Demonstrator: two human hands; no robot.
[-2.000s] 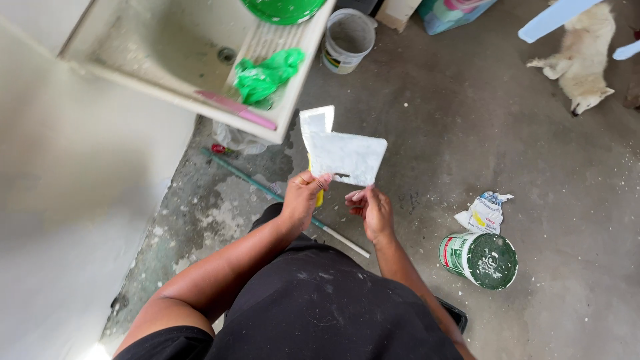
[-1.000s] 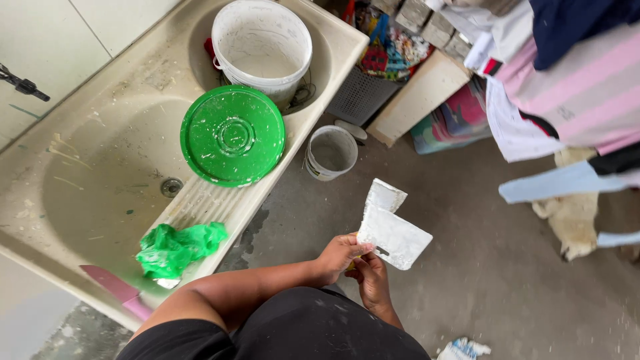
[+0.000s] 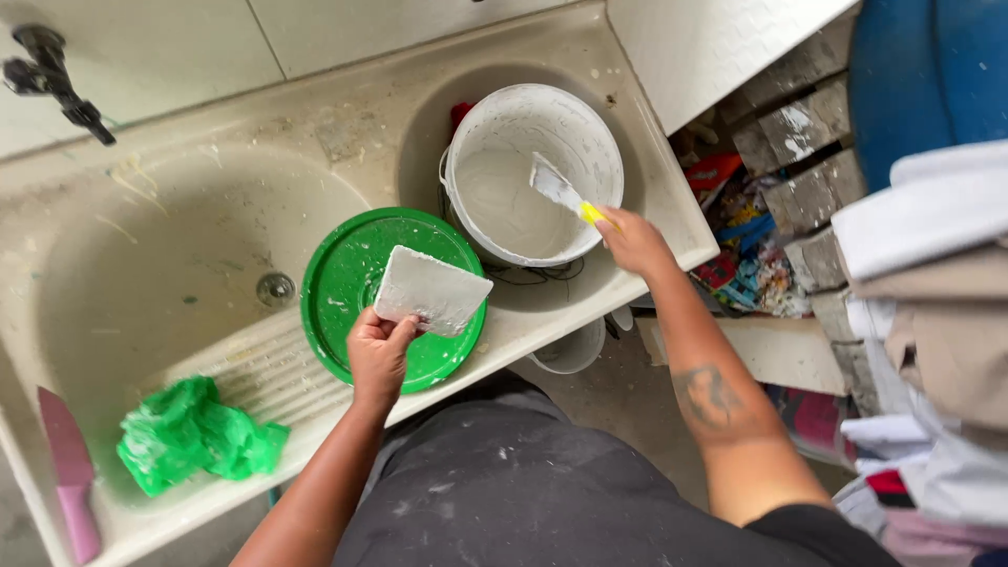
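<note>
My left hand grips a flat white plastic spreader smeared with compound, held over a green bucket lid. In my right hand is a putty knife with a yellow handle; its coated blade is over the mouth of a white bucket. Pale, smooth compound lies inside that bucket, which stands in the round basin of the sink. Whether the blade touches the compound cannot be told.
The sink has a drain and a ribbed board with a crumpled green plastic bag. A pink knife lies at its left edge. A black tap juts from the wall. Stacked clothes and a blue container stand at right.
The view has swung to the sink. My hands, close together before, are now apart: the right holds the putty knife over the bucket, the left keeps the spreader over the lid.
</note>
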